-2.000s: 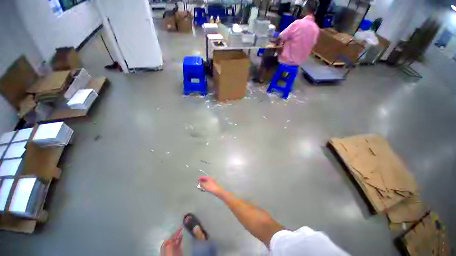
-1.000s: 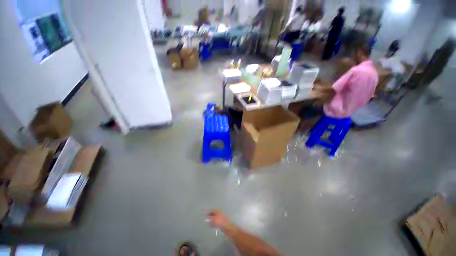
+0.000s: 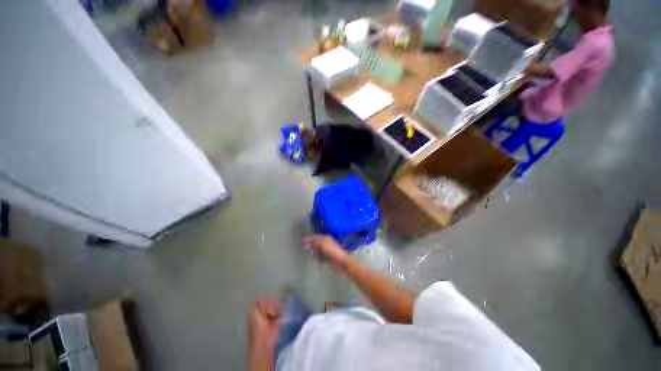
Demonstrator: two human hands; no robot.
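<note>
My right hand (image 3: 323,248) is stretched forward in front of the blue plastic stool (image 3: 346,205); it is blurred, and whether it holds anything is unclear. My left hand (image 3: 267,310) hangs low beside my leg, fingers apparently curled, contents unclear. Ahead is a brown-topped worktable (image 3: 419,67) with stacks of small solar panels (image 3: 443,101). A single panel (image 3: 397,138) with a yellow-handled tool (image 3: 409,131) on it lies at the near edge. White sheets (image 3: 368,100) lie beside it. An open scrap box (image 3: 420,206) with white trimmings stands below the edge.
A person in a pink top (image 3: 580,72) sits at the table's right. A white pillar (image 3: 109,109) stands left. Cartons and panels (image 3: 72,340) are lower left, cardboard (image 3: 647,253) at the right edge. A dark item (image 3: 344,147) is under the table; white scraps lie on the floor.
The table, stool and scrap box appear nearer and larger, and the view has tilted. The pillar fills more of the left. My left hand, out of view one second ago, shows again.
</note>
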